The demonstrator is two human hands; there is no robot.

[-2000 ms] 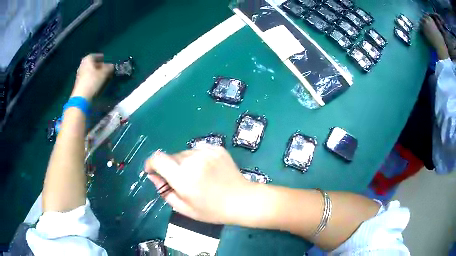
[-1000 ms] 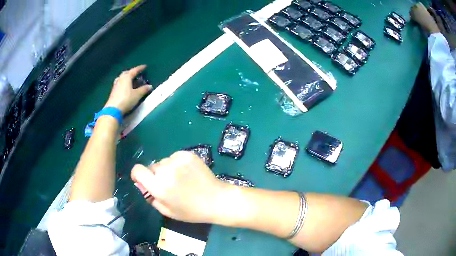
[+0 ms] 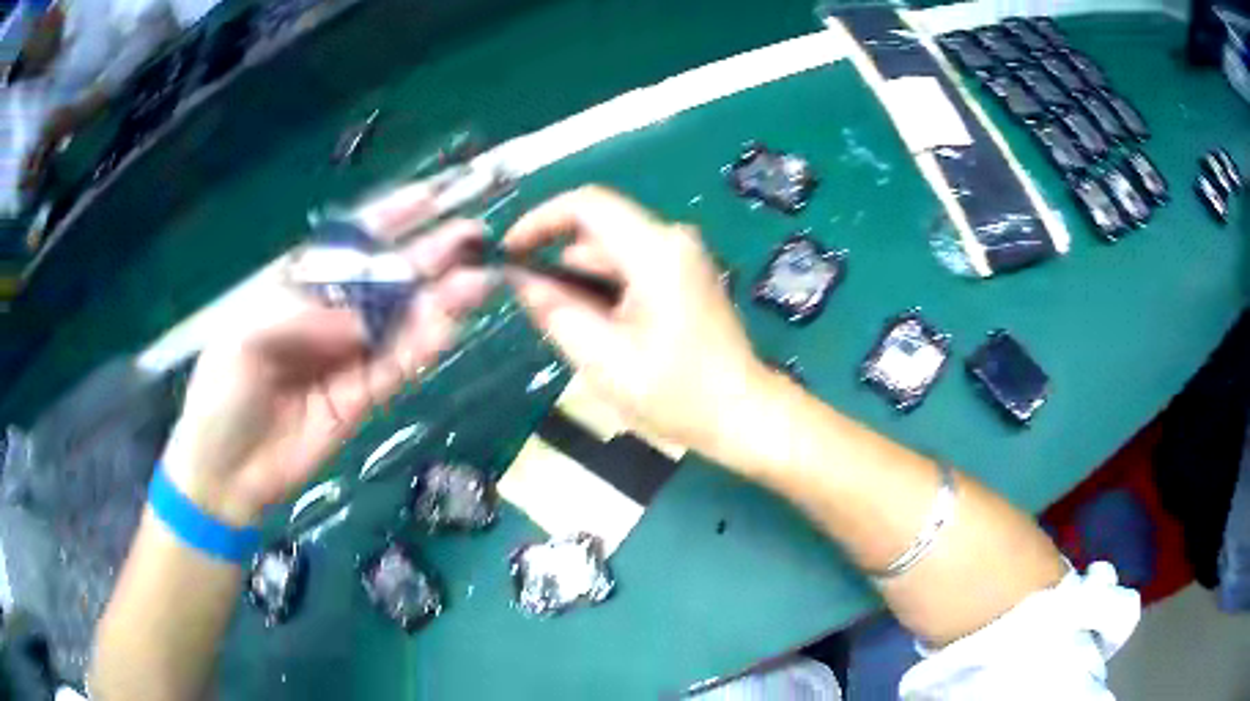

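Note:
My left hand (image 3: 322,342), with a blue wristband, is palm up at centre left and blurred. It holds a watch housing unit (image 3: 359,274) with a pale, shiny face on its fingers. My right hand (image 3: 638,315) is beside it, with its fingertips close to the left fingers. It grips a slim black tool (image 3: 576,278), which looks like tweezers; the tip is blurred. An adhesive sheet (image 3: 603,459), cream with a black band, lies below my right hand.
Open units (image 3: 562,572) lie along the front and others (image 3: 798,277) at right of centre. A smooth dark unit (image 3: 1008,375) lies further right. A long black-and-white strip (image 3: 960,151) and packed rows of units (image 3: 1053,117) are at upper right. A clear tray (image 3: 452,390) is under my hands.
My left hand has come back from the far strip, turned palm up with a unit on it. My right hand has moved up beside it. The view has shifted, showing more units in front.

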